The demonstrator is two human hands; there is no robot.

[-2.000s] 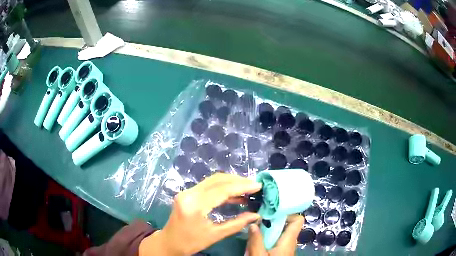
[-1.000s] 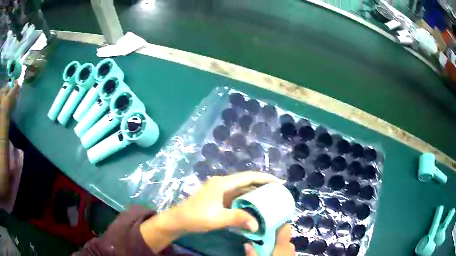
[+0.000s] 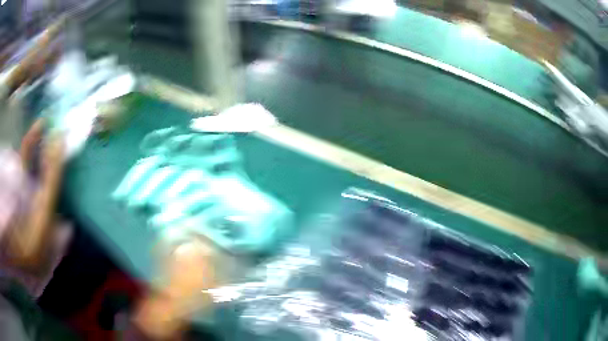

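Note:
The frame is strongly blurred. A row of turquoise handheld bodies (image 3: 193, 190) lies on the green bench, left of centre. What looks like my left hand (image 3: 183, 276) is at the near end of the row, by the lowest handles; its fingers are smeared and I cannot tell whether it holds a body. My right hand is not in view. The clear plastic sheet (image 3: 287, 286) with rows of black discs (image 3: 473, 280) lies at lower centre and right.
Another person's arm (image 3: 40, 206) is at the left edge, near pale items (image 3: 90, 93). A metal post (image 3: 217, 53) stands behind a white scrap (image 3: 237, 118). The pale strip (image 3: 427, 190) borders the conveyor. Part of a turquoise body (image 3: 592, 276) shows at the right edge.
The view has swung left, so the bench things appear further right. My left hand has moved from the body held over the sheet to the row; my right hand has left the picture.

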